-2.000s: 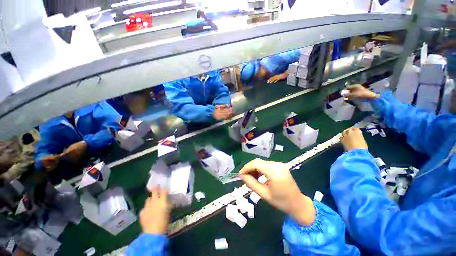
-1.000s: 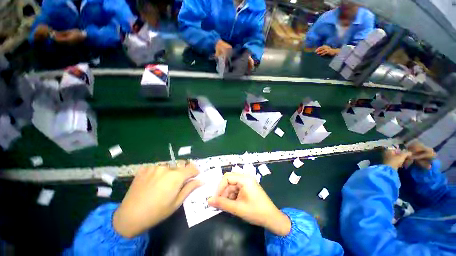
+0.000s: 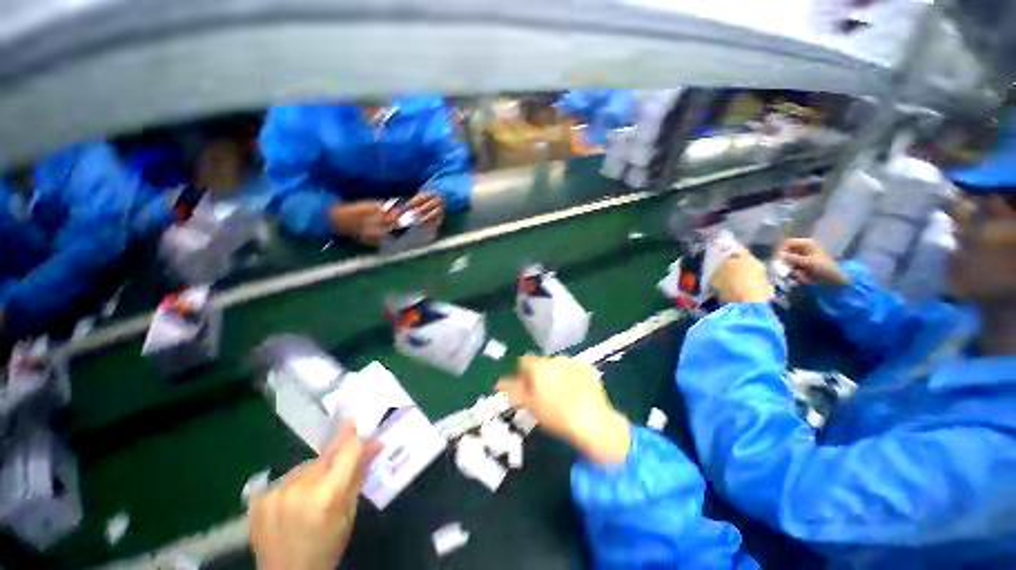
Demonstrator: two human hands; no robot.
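My left hand (image 3: 303, 510) is at the lower left, its fingers on the near side of a white carton (image 3: 399, 454) tilted over the belt edge. Another open white carton (image 3: 299, 390) touches it behind. My right hand (image 3: 566, 403) is right of it, above the belt edge, fingers bent and blurred; whether it pinches anything is hidden. A cluster of small white slips (image 3: 488, 448) lies just below my right fingers.
Printed cartons (image 3: 443, 336) stand on the green belt (image 3: 368, 292). A person at the right (image 3: 724, 390) reaches to a carton close beside my right arm. People in blue sit across the belt. A thick grey rail (image 3: 446, 50) crosses above.
The view has tilted and the rail is back in it. My hands have moved apart from the printed white panel; my left hand is now at a carton, my right at the slips.
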